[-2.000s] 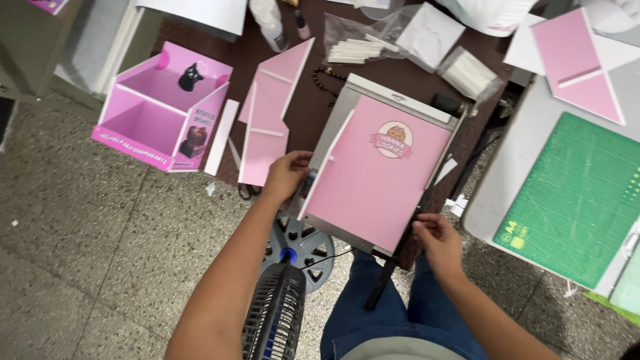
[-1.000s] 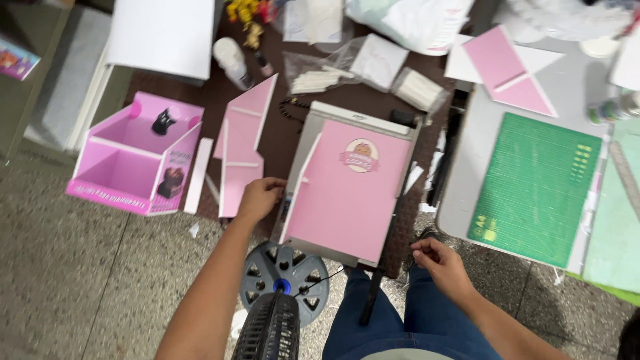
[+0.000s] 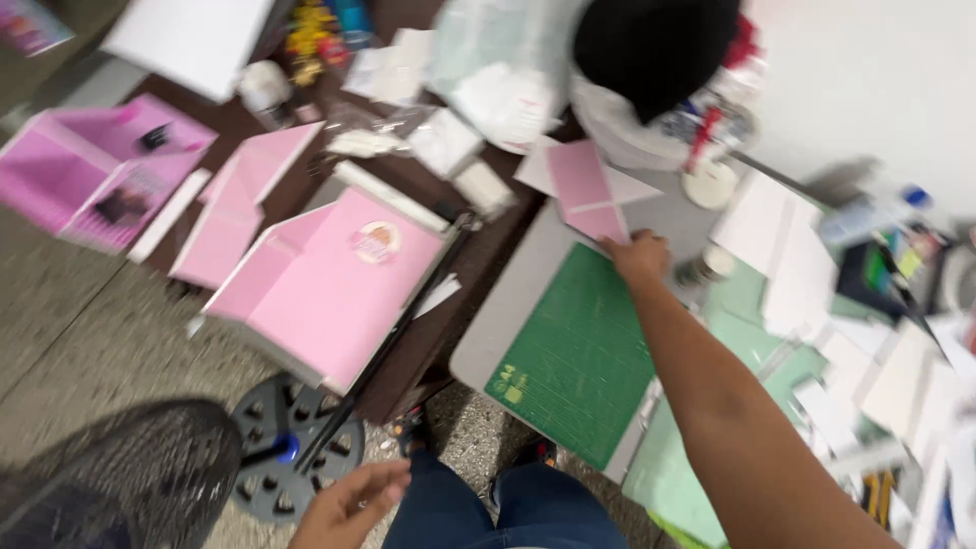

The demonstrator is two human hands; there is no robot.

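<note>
My right hand (image 3: 640, 255) reaches over the grey table, its fingertips at the lower end of a small pink board piece (image 3: 585, 187); whether they grip it is blurred. This piece lies over white pieces, above a green A4 cutting mat (image 3: 576, 358). My left hand (image 3: 354, 499) hangs empty at the bottom, fingers slightly bent. On the brown table, a pink board with a round printed logo (image 3: 343, 282) lies on a paper trimmer, a pink side panel standing along its left edge. Left of it are another pink cut panel (image 3: 240, 202) and a white strip (image 3: 169, 216).
An assembled pink display box (image 3: 99, 171) stands at far left. A black fan (image 3: 122, 480) is at lower left. Plastic bags (image 3: 496, 69), a bottle (image 3: 267, 88) and a jar (image 3: 705, 265) stand behind. White offcuts (image 3: 793, 267) and a pen holder (image 3: 888, 274) are at right.
My right hand has moved from beside the trimmer to the small pink piece on the grey table. My left hand has left the pink board's left edge. The view has swung right.
</note>
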